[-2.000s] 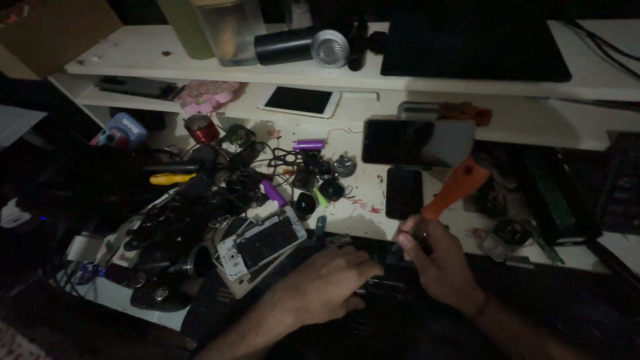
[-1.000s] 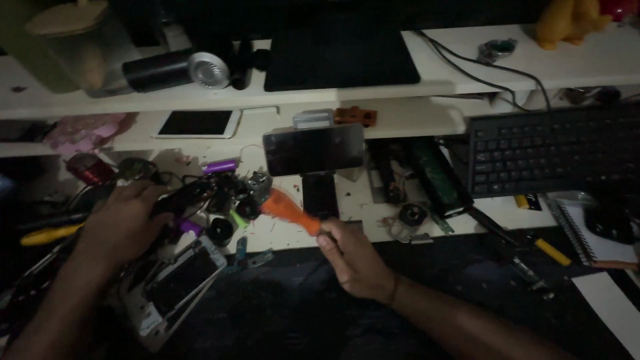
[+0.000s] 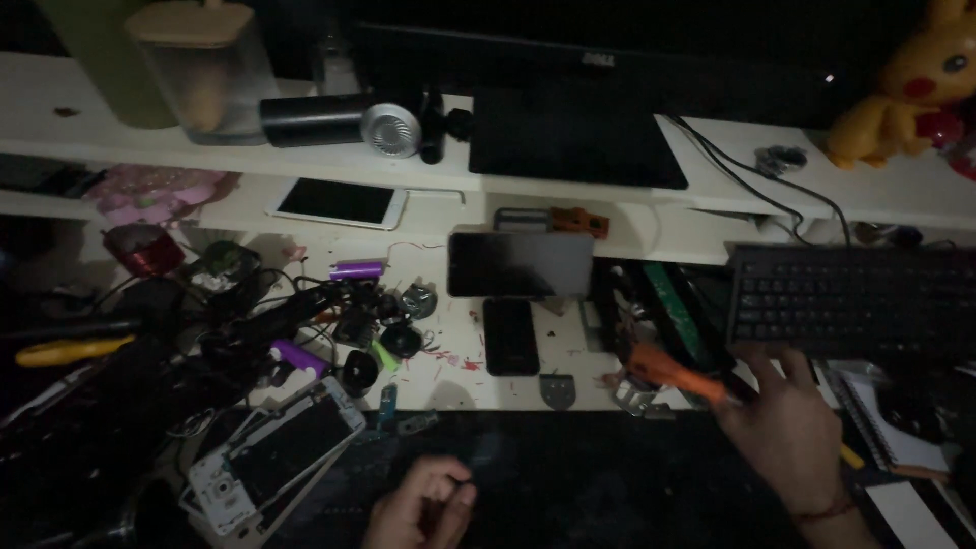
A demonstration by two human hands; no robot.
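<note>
My right hand (image 3: 785, 419) is at the right, below the black keyboard (image 3: 839, 297), and holds an orange-handled tool (image 3: 675, 371) whose handle points left over small metal parts. Low in the middle, my left hand (image 3: 431, 503) has its fingers curled; a small dark thing may be between thumb and fingertips, too dim to tell. A phone with a dark screen (image 3: 520, 264) lies above a smaller black phone (image 3: 511, 337) on the white desk. Left of my left hand are stripped phone frames (image 3: 278, 450). A green circuit board (image 3: 675, 309) lies in a dark housing.
Tangled black cables and parts (image 3: 305, 313), purple battery cells (image 3: 358, 270) and a yellow-handled tool (image 3: 75, 351) crowd the left. A white tablet (image 3: 338, 204) lies under the shelf. A spiral notebook (image 3: 892, 419) is at the right. Above stand a handheld fan (image 3: 390, 130) and a yellow figurine (image 3: 900, 99).
My left hand has left the cable pile and is now low in the middle. My right hand has moved right toward the keyboard, still with the orange-handled tool.
</note>
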